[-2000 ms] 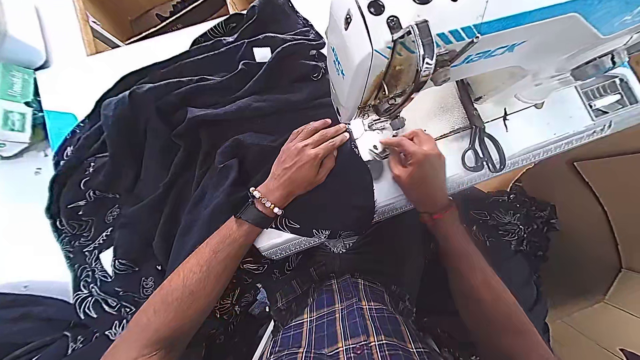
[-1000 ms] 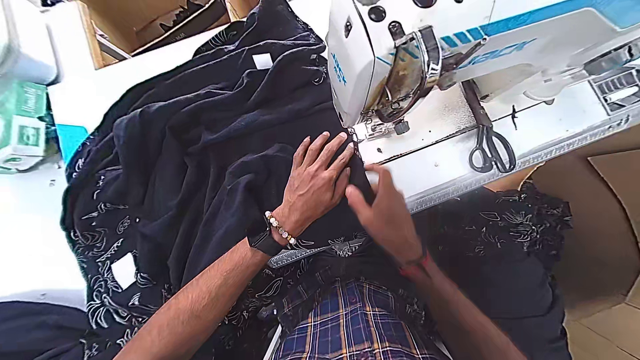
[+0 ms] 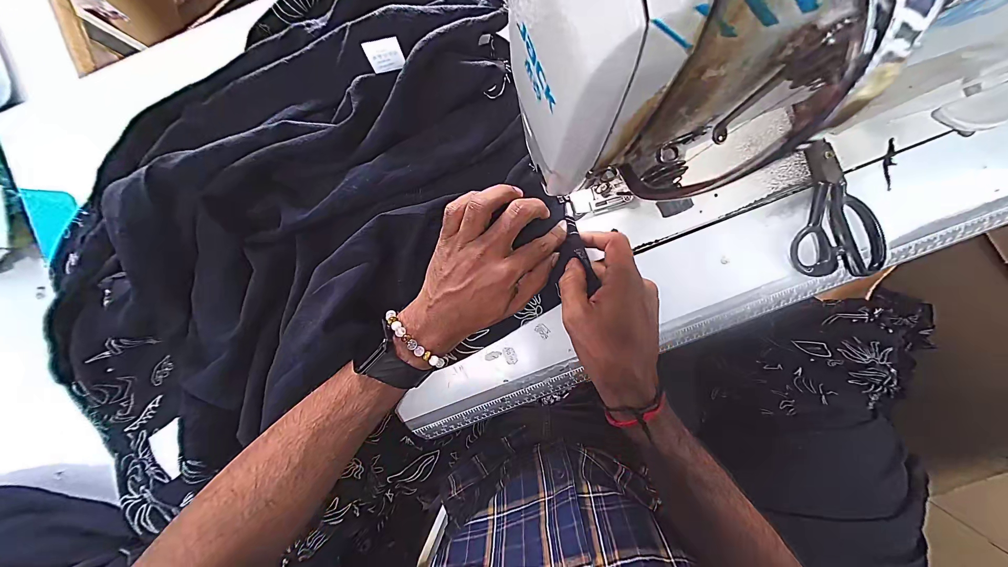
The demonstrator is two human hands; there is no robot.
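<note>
Dark fabric with white floral print point(image 3: 260, 181) lies bunched over the table left of a Jack sewing machine point(image 3: 583, 87). Its edge reaches the presser foot point(image 3: 610, 193). My left hand point(image 3: 488, 268), with a beaded bracelet and black band at the wrist, rests palm down on the fabric, fingertips just below the foot. Beside it, my right hand point(image 3: 610, 315) pinches a folded edge of the fabric between thumb and index finger. The needle is hard to make out. A white label point(image 3: 383, 55) shows on the fabric.
Black-handled scissors point(image 3: 839, 228) lie on the machine bed at the right. A measuring scale point(image 3: 504, 402) runs along the table's front edge. More dark printed fabric point(image 3: 803, 425) hangs at the lower right, near cardboard point(image 3: 945, 354). A wooden box point(image 3: 87, 39) stands at the upper left.
My right hand, apart from the fabric edge a second ago, now grips it beside my left fingertips. The fabric's near corner has been drawn back, uncovering the table's front corner. The view is closer.
</note>
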